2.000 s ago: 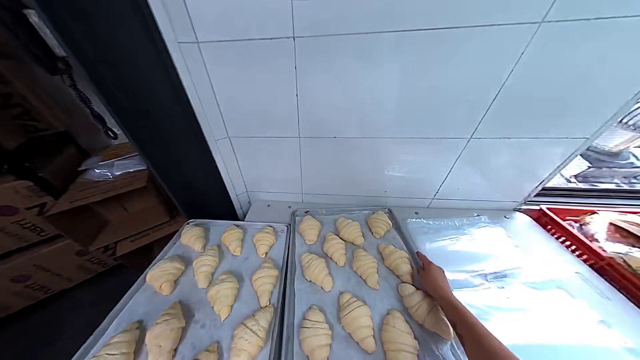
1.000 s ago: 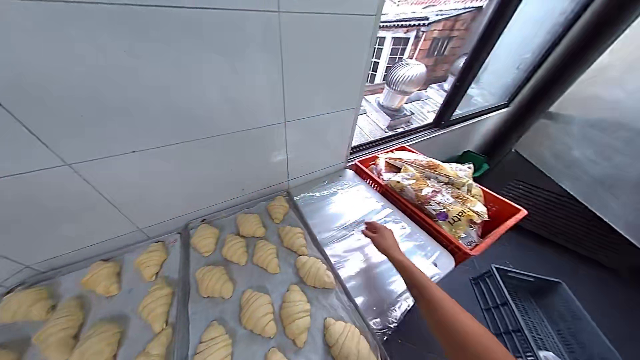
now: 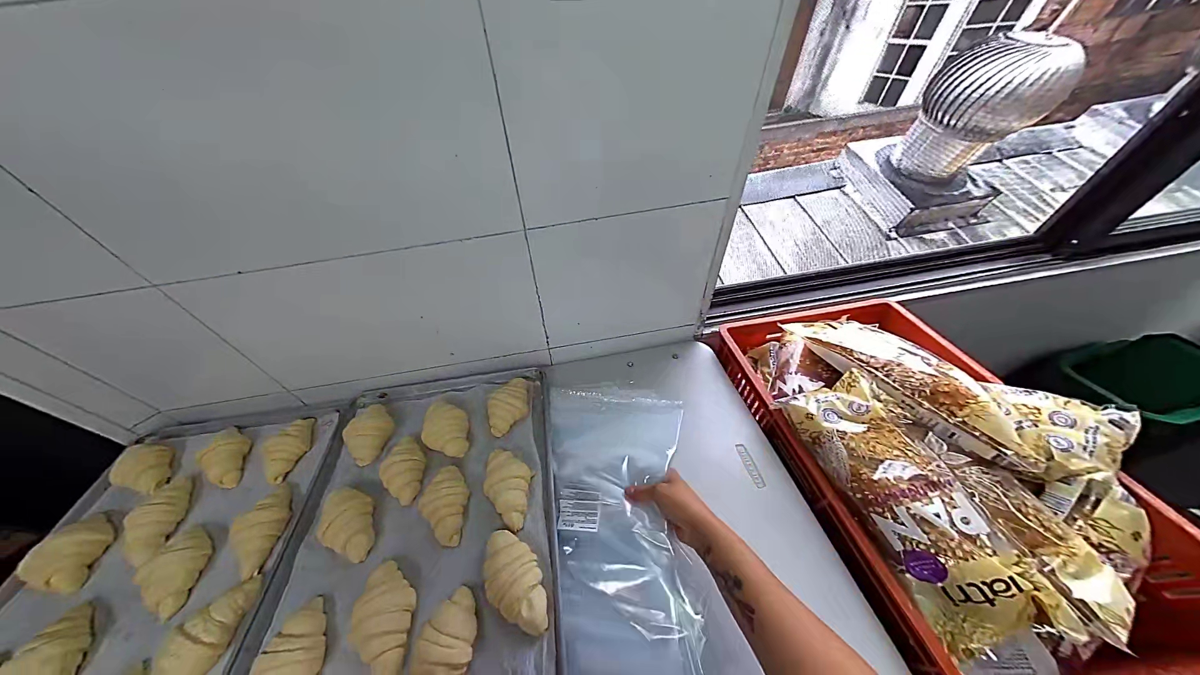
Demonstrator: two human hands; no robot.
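Observation:
My right hand (image 3: 677,504) reaches in from the lower right, its fingers on the right part of a clear plastic bag or sheet (image 3: 614,450), which bears a printed label. This plastic lies on the white worktop, folded or narrowed, just right of a lined metal tray (image 3: 349,417). Several unbaked croissants (image 3: 511,581) rest on that tray, in loose rows. A second lined tray (image 3: 323,436) at the left holds more shaped croissants (image 3: 261,530). Whether the fingertips pinch the plastic or only press on it is hard to tell. My left hand is out of view.
A red plastic crate (image 3: 816,487) with several printed bags of bread (image 3: 937,506) stands to the right of the worktop (image 3: 717,412). Behind are a white tiled wall (image 3: 375,187) and a window, with a roof ventilator (image 3: 994,94) outside. A green container (image 3: 1139,375) is at the far right.
My right hand has gone from the croissant tray's edge to the plastic on its right. The plastic now covers a narrower strip, baring worktop beside the crate. The view has swung right.

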